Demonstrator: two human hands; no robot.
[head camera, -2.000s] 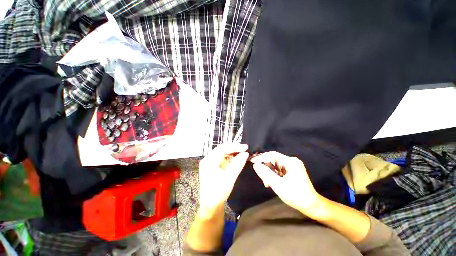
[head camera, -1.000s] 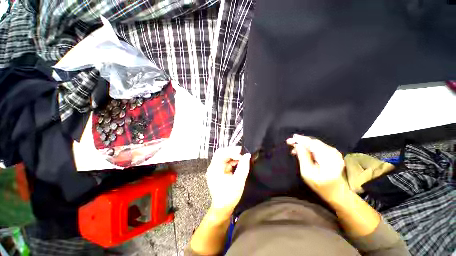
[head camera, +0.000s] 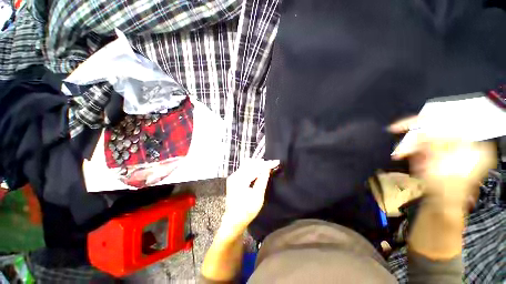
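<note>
The black garment (head camera: 344, 100) hangs over the table edge into the lap. My left hand (head camera: 248, 191) pinches its left front edge between thumb and fingers; no button or needle can be made out there. My right hand (head camera: 444, 161) is far to the right of the garment edge, near the white table corner. It is blurred, with thumb and index finger apart; whether it holds a needle or thread cannot be seen. Plaid lining (head camera: 252, 94) runs along the garment's left side. Dark buttons (head camera: 125, 138) lie on a red plaid patch (head camera: 176, 133) at the left.
A crumpled clear plastic bag (head camera: 138, 83) lies above the buttons. Dark and plaid garments (head camera: 33, 122) are heaped at far left. A red stool (head camera: 141, 236) stands on the floor at left. A tan patch (head camera: 396, 191) and plaid cloth lie at lower right.
My right hand has moved from beside my left hand far out to the right, away from the cloth edge. My left hand stays at the edge, with its fingers closer together.
</note>
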